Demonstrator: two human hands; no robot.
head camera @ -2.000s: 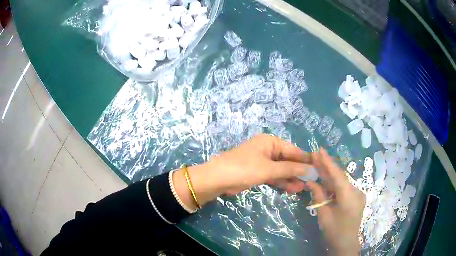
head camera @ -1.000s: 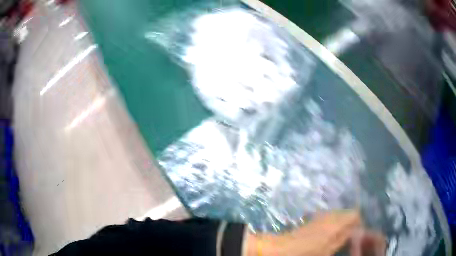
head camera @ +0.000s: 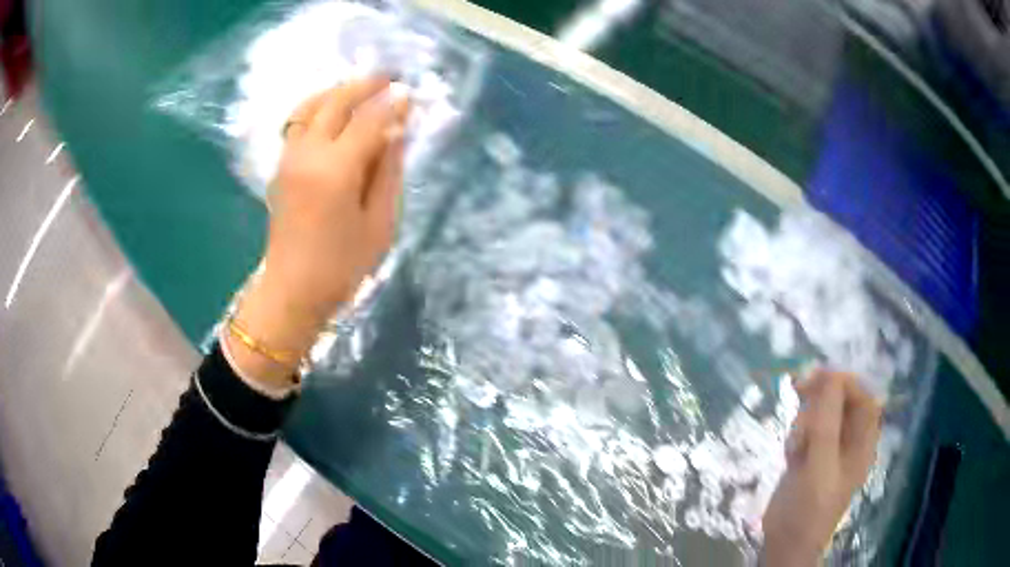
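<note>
My left hand point(head camera: 332, 194) is over the open clear bag point(head camera: 183, 100) at the upper left. Its fingers are bent at the heap of white parts point(head camera: 288, 66); blur hides whether it holds one. My right hand point(head camera: 828, 454) is at the right, fingertips at the edge of the milky cap pile point(head camera: 808, 277). A thin tan stick point(head camera: 777, 373) juts from its fingertips, blurred. Clear housings point(head camera: 532, 266) lie spread in the middle. Small white holed pieces point(head camera: 709, 476) lie left of my right hand.
A shiny wrinkled plastic sheet point(head camera: 521, 487) lies under the loose piles. A blue basket point(head camera: 897, 210) is at the right, beyond the bench's pale strip point(head camera: 642, 94). A narrow black object point(head camera: 934, 504) lies at the lower right. Pale floor point(head camera: 83, 388) shows at the left.
My hands were together around a milky piece and are now far apart. My left hand has moved up and left to the bag. My right hand has moved slightly right. The view swung and returned.
</note>
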